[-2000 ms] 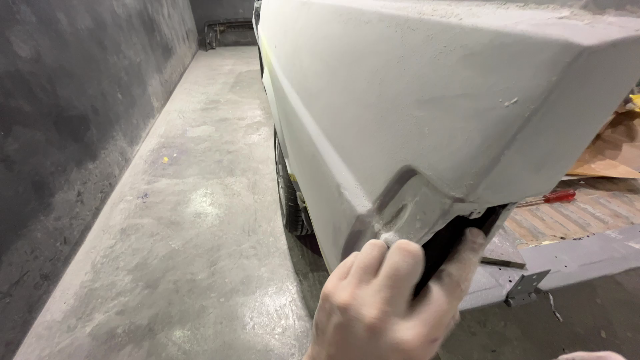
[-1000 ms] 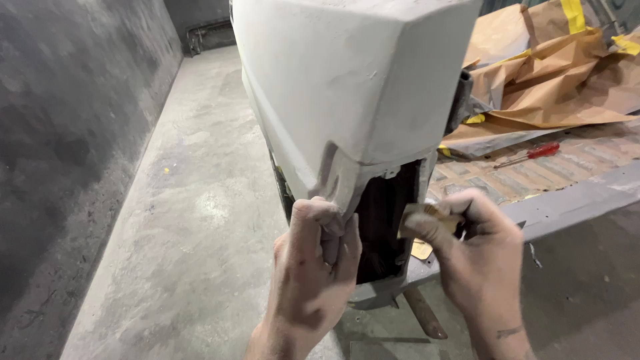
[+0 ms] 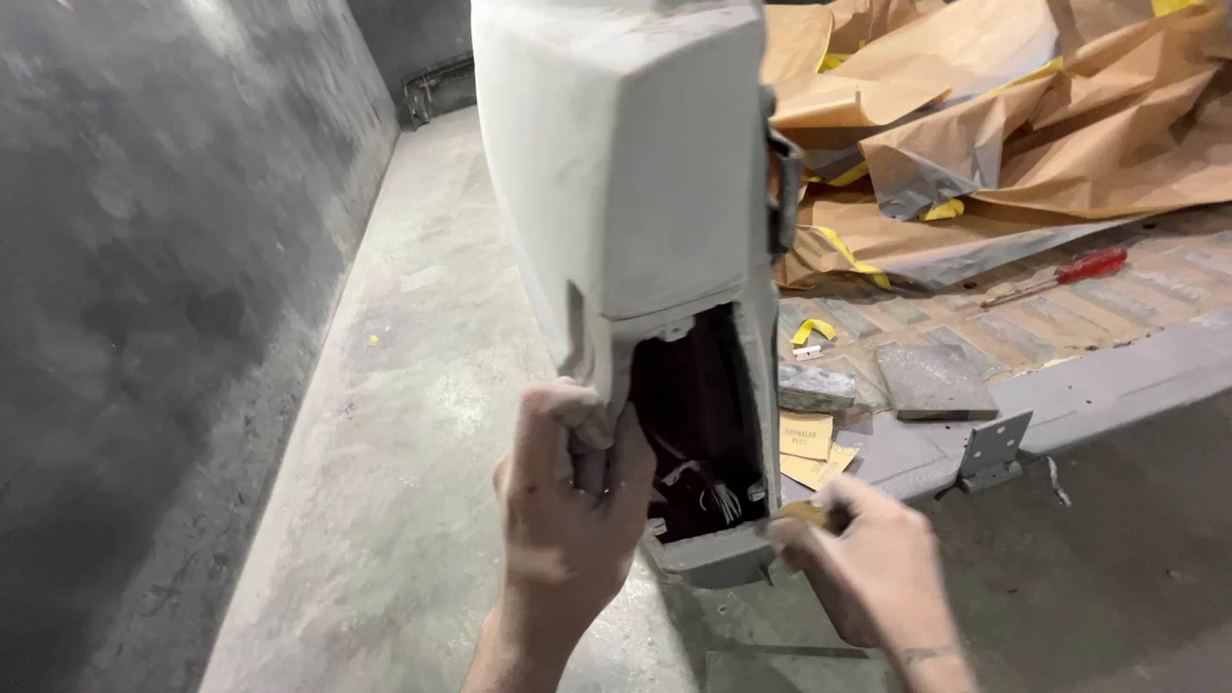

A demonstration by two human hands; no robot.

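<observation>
A pale grey vehicle body corner panel [image 3: 674, 192] stands in front of me, with a dark rectangular opening [image 3: 698, 423] low in its end; loose wires show inside. My left hand [image 3: 577, 481] is at the left edge of that opening, its fingers bent against the panel; whether it holds anything is hidden. My right hand [image 3: 866, 558] pinches a folded piece of tan sandpaper [image 3: 804, 515] beside the opening's lower right corner. More tan sandpaper sheets [image 3: 807, 435] lie on the grey ledge just above my right hand.
Right of the panel, crumpled brown masking paper [image 3: 1039, 125] with yellow tape covers the ribbed bed. A red-handled screwdriver [image 3: 1088, 268], a flat grey block [image 3: 936, 382] and a smaller block [image 3: 816, 385] lie there. A metal bracket [image 3: 996, 450] juts from the ledge. A dark wall [image 3: 173, 289] stands at left.
My right hand, with the sandpaper, has moved down along the opening's right edge since one second ago. My left hand stays at the left edge. The view has shifted toward the bed.
</observation>
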